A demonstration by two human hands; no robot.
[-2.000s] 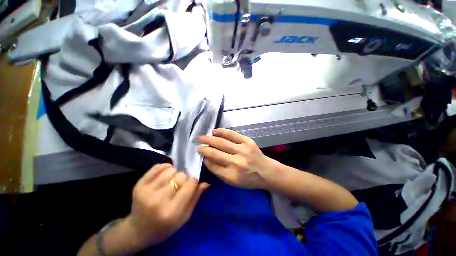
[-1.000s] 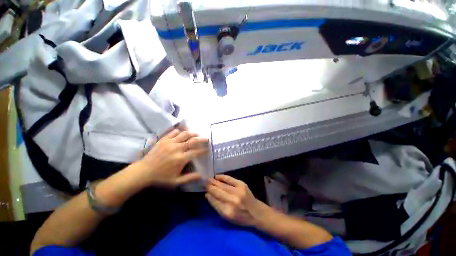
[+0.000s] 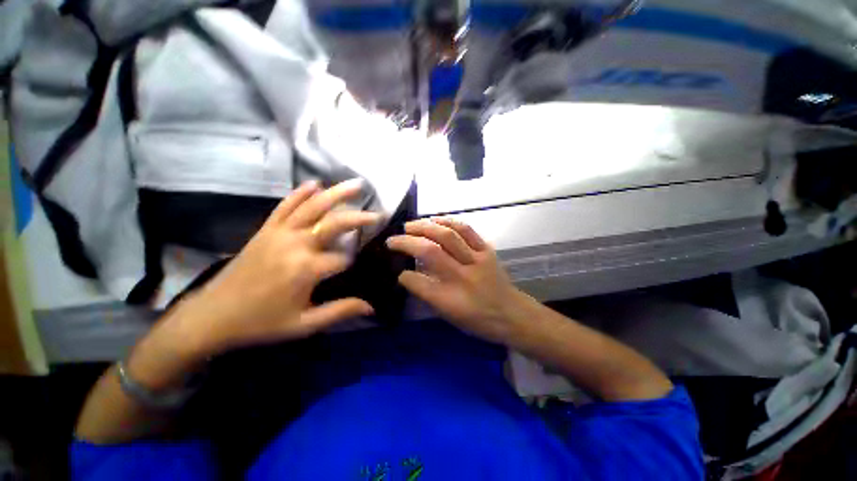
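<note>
The light grey garment (image 3: 211, 85) with black panels lies left of the needle area, its edge running under the machine head. A stitched grey rectangle (image 3: 202, 160) shows on it. My left hand (image 3: 291, 258), with a ring, lies spread over the garment's grey and black edge, thumb apart. My right hand (image 3: 460, 272) is at the black fabric (image 3: 381, 268) just right of it, fingers bent. Whether either hand pinches cloth is unclear. The presser foot and needle area (image 3: 423, 141) is blurred by glare.
The white sewing machine (image 3: 601, 56) with a blue stripe spans the top right. A dark knobbed cylinder (image 3: 466, 148) hangs right of the needle. A printed ruler (image 3: 611, 258) runs along the table's front edge. More grey and black pieces (image 3: 695, 329) are heaped at lower right.
The view has moved closer to the needle. Both hands have moved up toward the needle with the cloth edge. The right hand has risen from the table's front edge; black fabric now shows between the hands.
</note>
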